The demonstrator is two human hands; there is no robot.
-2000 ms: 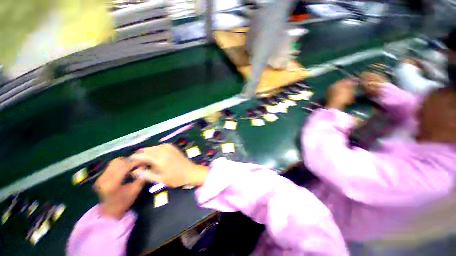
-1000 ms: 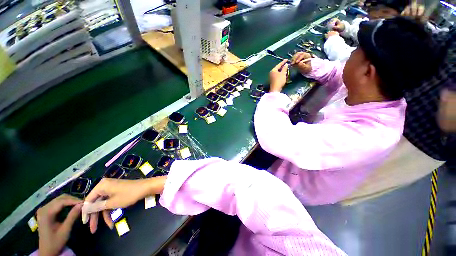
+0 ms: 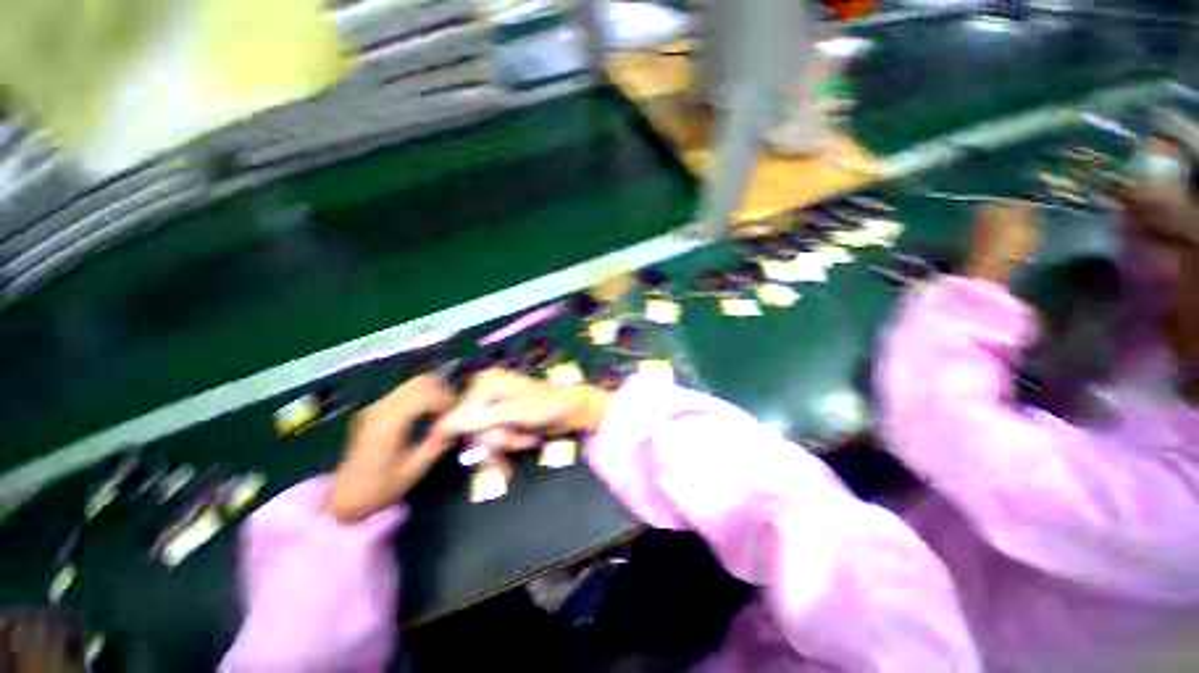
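The frame is blurred. My left hand (image 3: 392,447) and my right hand (image 3: 519,405) meet at the fingertips over the dark green worktop (image 3: 526,506). Whether a small part is between the fingers cannot be told. A white-and-yellow battery (image 3: 488,483) hangs or lies just below my fingers. Another battery (image 3: 558,454) lies below my right wrist. Dark smartwatch units with pale batteries (image 3: 604,330) lie behind my right hand. A pink tool (image 3: 522,325), seemingly tweezers, lies near the white strip.
A white strip (image 3: 355,351) borders the worktop. More watches with batteries (image 3: 197,533) lie at left, and a row (image 3: 802,267) lies at right. A metal post (image 3: 739,118) stands by a wooden board (image 3: 802,184). A co-worker's pink sleeve (image 3: 973,381) is at right. A yellow sheet (image 3: 171,66) hangs upper left.
The view has swung left since one second ago, so the worktop and hands show further right and blurred. The hands remain close together, fingertips meeting.
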